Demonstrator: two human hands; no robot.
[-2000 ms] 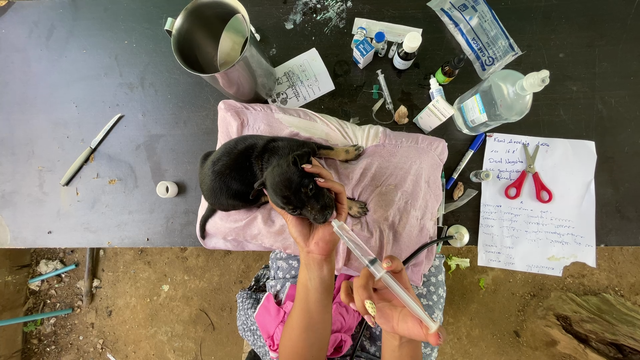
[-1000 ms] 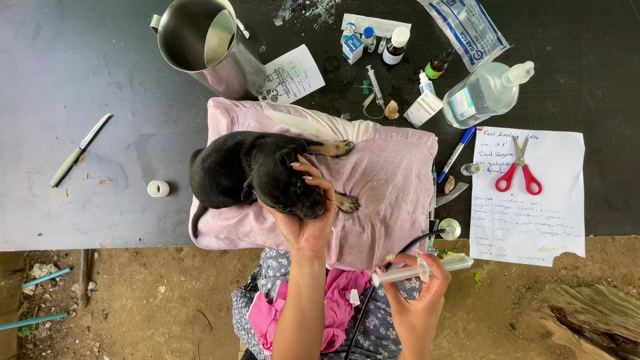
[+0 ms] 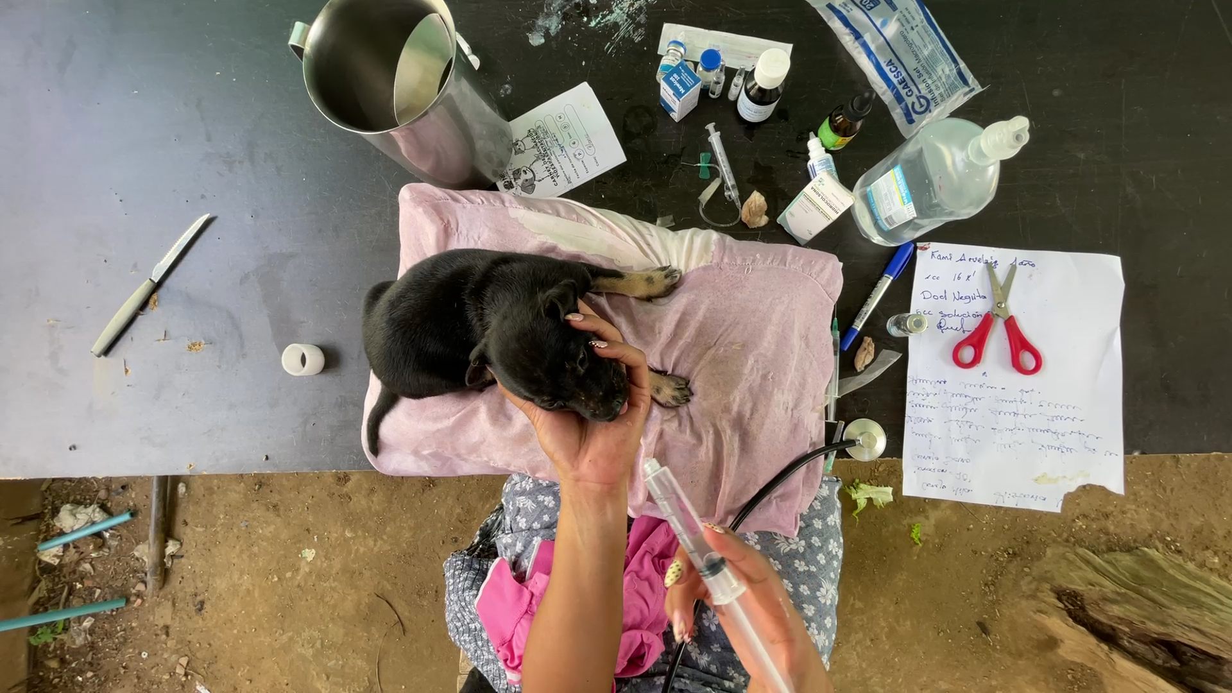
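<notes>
A black puppy (image 3: 452, 313) with tan paws lies on a pink cloth-covered cushion (image 3: 760, 327). My left hand (image 3: 597, 423) cups its head from below, fingers wrapped along the side of the face near the muzzle. Below and to the right, my right hand (image 3: 746, 597) holds a large clear plastic syringe (image 3: 707, 553). The syringe's tip points up and left toward the puppy's muzzle, apart from it, close to my left wrist. Its plunger is partly drawn out. A stethoscope (image 3: 866, 440) lies at the cushion's right edge, its black tube running down behind my right hand.
A steel jug (image 3: 448, 125) stands behind the cushion. Small medicine bottles (image 3: 762, 87), a small syringe (image 3: 724, 164) and a large clear bottle (image 3: 929, 183) are at the back right. Red-handled scissors (image 3: 998, 322) lie on a written paper (image 3: 1020, 404). A knife (image 3: 149, 289) and white cap (image 3: 302, 359) are at left.
Two seconds ago the syringe tip was near the puppy's mouth; one second ago the syringe lay nearly level, away to the right. Now its tip points up-left again. My left hand stays on the head.
</notes>
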